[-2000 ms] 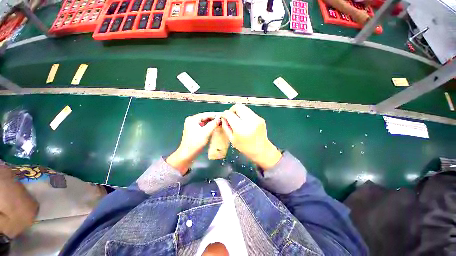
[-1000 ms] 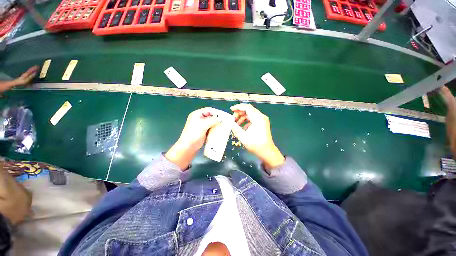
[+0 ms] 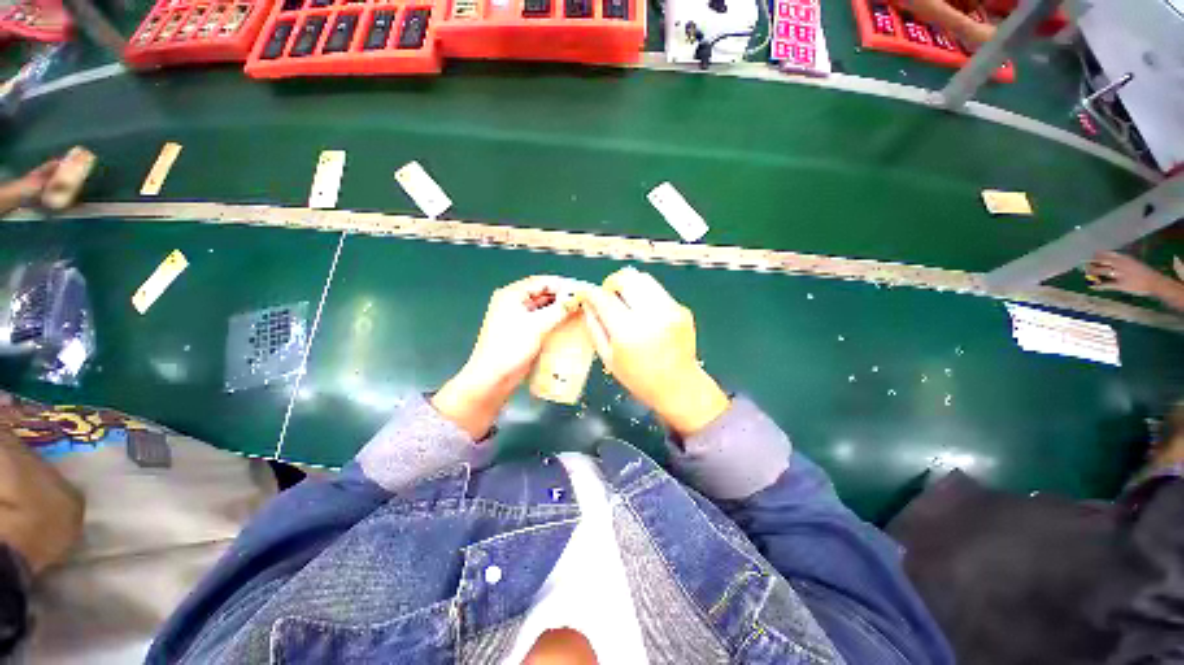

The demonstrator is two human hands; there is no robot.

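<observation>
A cream phone housing is held above the green worktop in front of my chest, its near end pointing toward me. My left hand grips it from the left near its far end. My right hand is at the same far end, its thumb and fingertips closed against the housing. Whether a small part is between the right fingertips is hidden. Small loose parts lie scattered on the worktop beside and below my right hand.
A pale rail separates worktop and belt. Housings lie on the belt; another lies on the worktop. Red trays stand beyond. Clear bags lie left, paper sheets right. Other people's hands reach in at both sides.
The housings on the belt have shifted left. My right fingers, spread off the housing a second ago, are back at its far end. The hand at far left now holds a housing.
</observation>
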